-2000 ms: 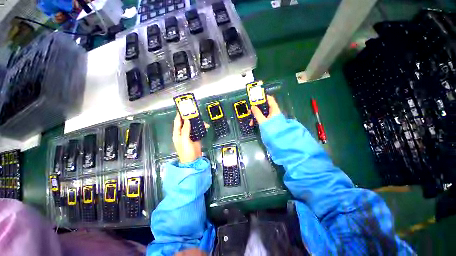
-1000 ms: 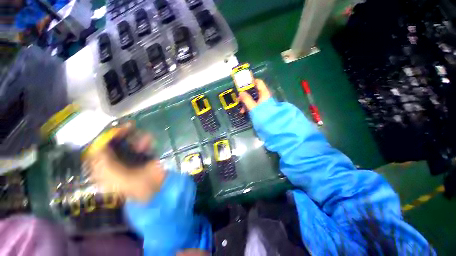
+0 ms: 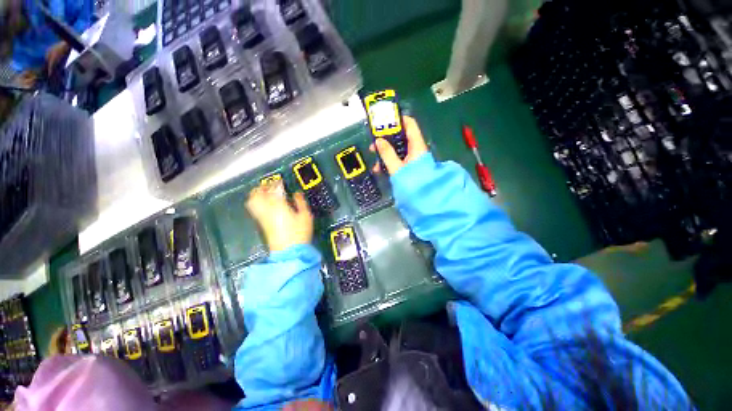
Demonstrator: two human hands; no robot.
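Note:
My right hand (image 3: 401,146) holds a yellow-and-black keypad phone (image 3: 384,116), screen up and pale, above the tray's back right corner. My left hand (image 3: 281,215) is over the back row, with its fingers on another keypad phone (image 3: 273,181); only that phone's yellow top shows. Two phones stand between my hands in the clear blister tray (image 3: 385,302), one (image 3: 307,172) beside my left hand and one (image 3: 351,163) nearer my right. One phone (image 3: 347,247) lies face up in the front row. My left sleeve hides part of the tray.
A blister tray (image 3: 226,317) with several phones is at left, partly behind a pink sleeve (image 3: 84,389). A raised tray (image 3: 341,80) of face-down phones is behind, stacked trays (image 3: 60,172) at far left. A red pen (image 3: 480,162), a metal post (image 3: 475,44) and black glossy parts (image 3: 634,120) are at right.
My left hand went left with a phone, blurred, then came back to the tray's back row. My right hand still holds its phone. The view has shifted, so the benches appear further left.

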